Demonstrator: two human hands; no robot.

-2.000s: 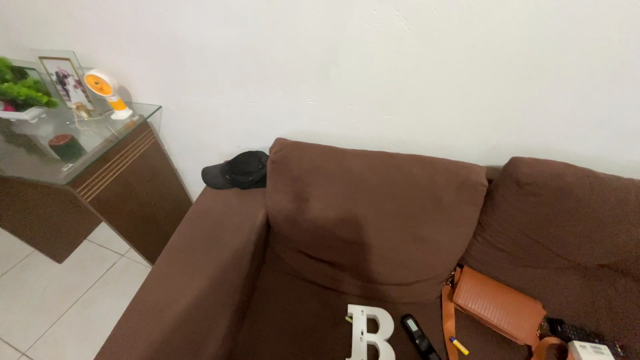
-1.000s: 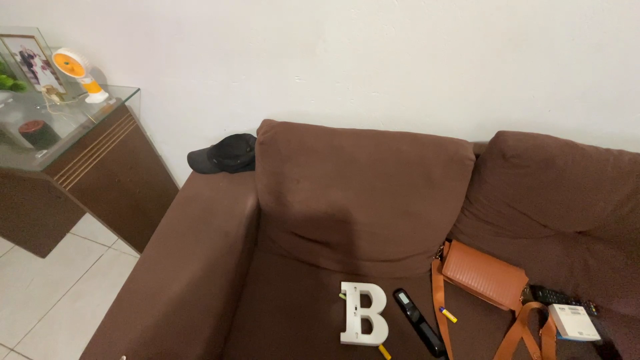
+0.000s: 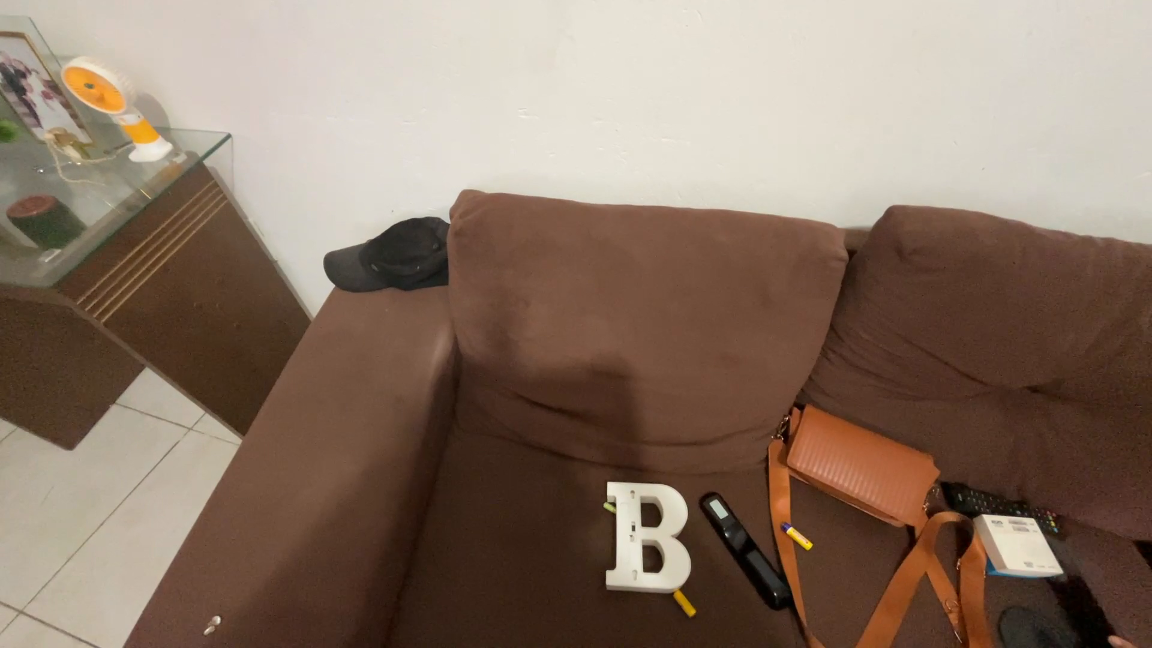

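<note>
At the bottom right corner, a sliver of a fingertip (image 3: 1119,641) shows, seemingly of my right hand; the rest is out of frame, so its grip cannot be told. It is close to a dark elongated thing (image 3: 1080,612). My left hand is out of view. On the brown sofa seat lies a white letter B (image 3: 624,549), with a yellow stick-like piece (image 3: 685,604) at its lower edge. Beside it are a black handheld device (image 3: 745,551) with a small display and a small yellow-and-blue battery (image 3: 796,536). An orange-brown shoulder bag (image 3: 862,463) rests farther right, its strap looping forward.
A black remote control (image 3: 999,506) and a white box (image 3: 1019,545) lie right of the bag. On the sofa's arm (image 3: 360,387) are a black cap (image 3: 396,255) and tiny shiny pieces (image 3: 212,624). A glass-topped table (image 3: 193,148) holds an orange-and-white handheld fan (image 3: 101,87).
The view has shifted, bringing more of the seat into frame. A fingertip now shows at the bottom right corner. The things on the sofa have not plainly moved.
</note>
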